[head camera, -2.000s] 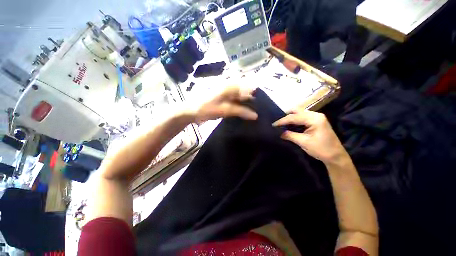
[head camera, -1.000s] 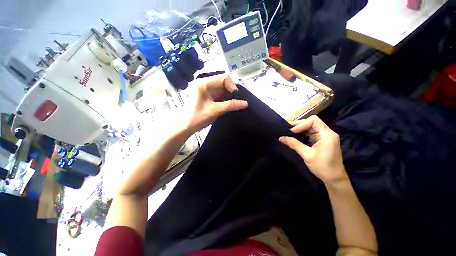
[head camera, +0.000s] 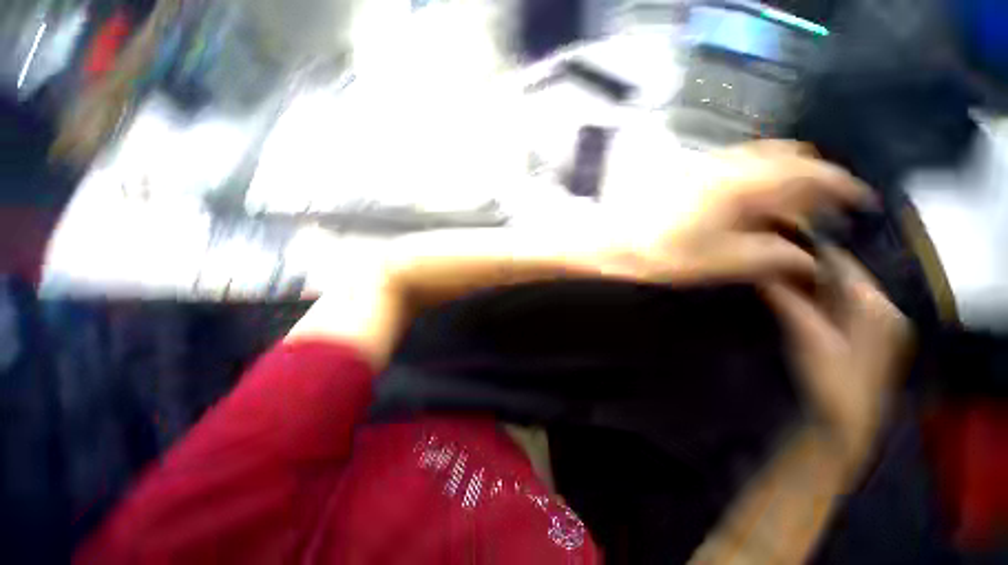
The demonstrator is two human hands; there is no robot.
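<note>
The view is strongly blurred. A black garment piece (head camera: 597, 331) lies over my lap and under my left forearm, reaching up to the right towards my hands. My left hand (head camera: 763, 215) is bare and reaches across to the right, with bent fingers at the garment's upper end. My right hand (head camera: 846, 342) is bare and close beside it, its fingers meeting those of my left hand. Blur hides what the fingers hold, so I cannot tell their grip.
The white machine table (head camera: 144, 210) is overexposed, its front edge running across the left. A dark slab (head camera: 589, 160) lies on it. The grey control panel (head camera: 730, 72) stands behind my hands. A red thing (head camera: 978, 464) is at the lower right, beside dark cloth.
The view has swung, so the table edge runs level and the machine head is out of clear sight. My hands were apart along the cloth edge and are now close together at the right.
</note>
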